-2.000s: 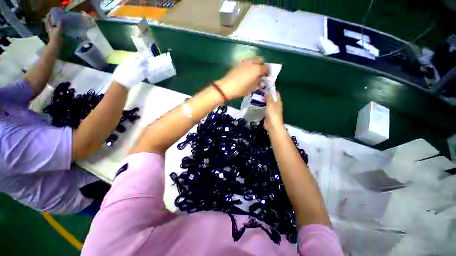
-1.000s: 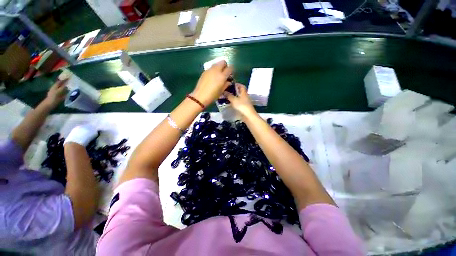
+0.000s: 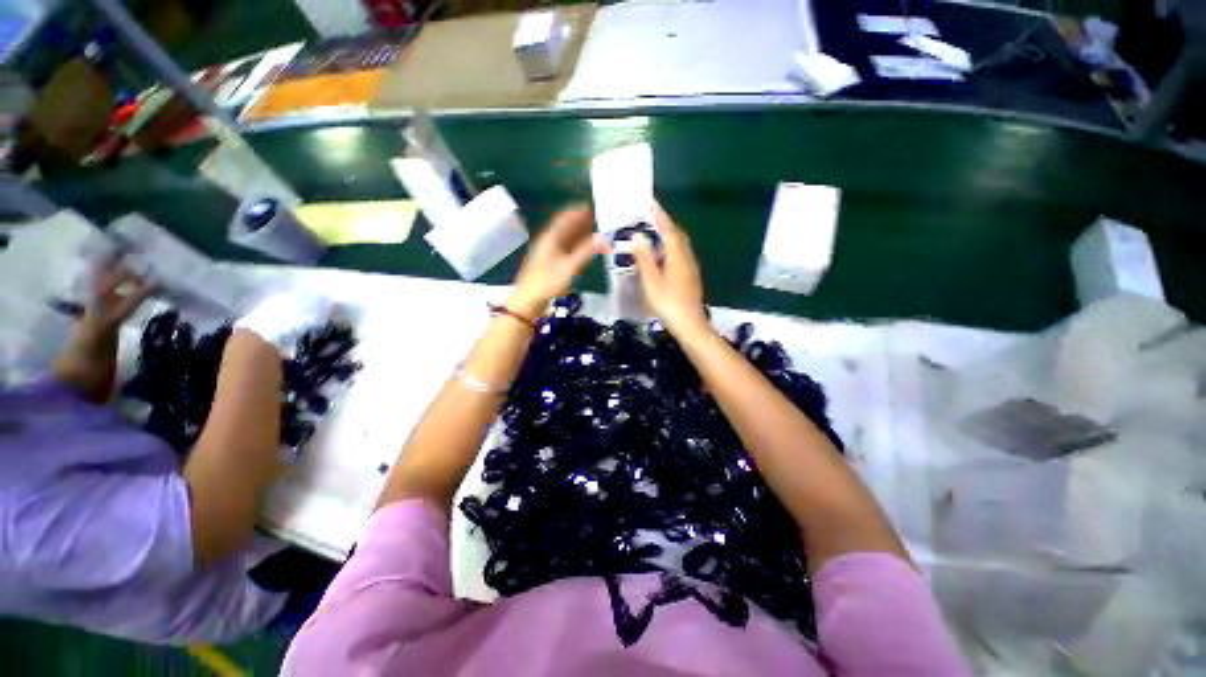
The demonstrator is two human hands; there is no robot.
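A white product box point(image 3: 624, 185) with its flap standing up is in front of me at the belt's near edge. A dark item shows at its mouth. My right hand point(image 3: 668, 265) is on the box, its fingers at the mouth. My left hand point(image 3: 562, 251) is just left of the box, fingers apart and empty. A large heap of coiled black USB cables point(image 3: 635, 450) lies between my forearms.
White boxes stand on the green belt point(image 3: 926, 225); an open one point(image 3: 479, 232) is at left beside a yellow sheet point(image 3: 357, 222). A co-worker's gloved hand point(image 3: 284, 318) is over a smaller cable heap. Empty cartons point(image 3: 1058, 463) lie at right.
My left hand has come off the box mouth and opened. The box's flap now stands upright in view. The co-worker's bare hand has moved down from the box beside it.
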